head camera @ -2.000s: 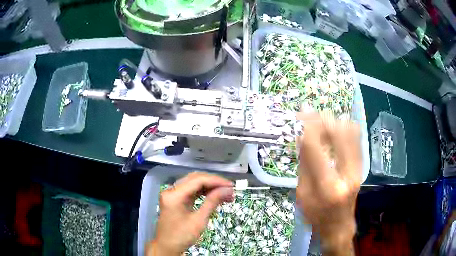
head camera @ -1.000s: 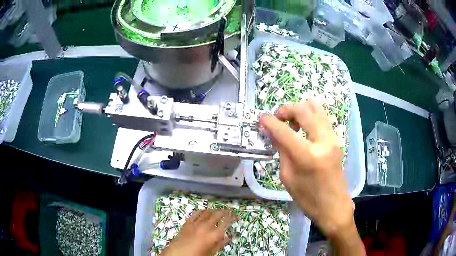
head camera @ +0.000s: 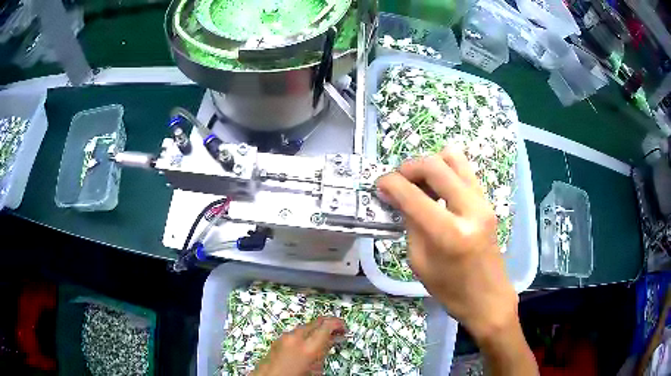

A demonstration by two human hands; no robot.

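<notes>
My right hand (head camera: 450, 224) is at the right end of the silver press (head camera: 290, 192), its thumb and index finger together at the fixture (head camera: 352, 183). The fingers hide whatever is between them. My left hand (head camera: 305, 348) is low over the lower translucent bin (head camera: 211, 316), fingertips among the white-and-green workpieces (head camera: 382, 334). I cannot tell if it pinches one. The upper bin (head camera: 524, 220) is heaped with the same workpieces and lies right of the press, partly behind my right hand.
The round bowl feeder (head camera: 257, 73) stands behind the press. Small clear boxes sit left (head camera: 73, 176) and right (head camera: 581, 242). A green crate (head camera: 153, 330) of small parts is at lower left. Clear trays (head camera: 482, 40) lie at the far right.
My right hand has moved from the right over to the fixture and stays there. My left hand has gone down from holding a workpiece above the lower bin to the pile, then shifted slightly.
</notes>
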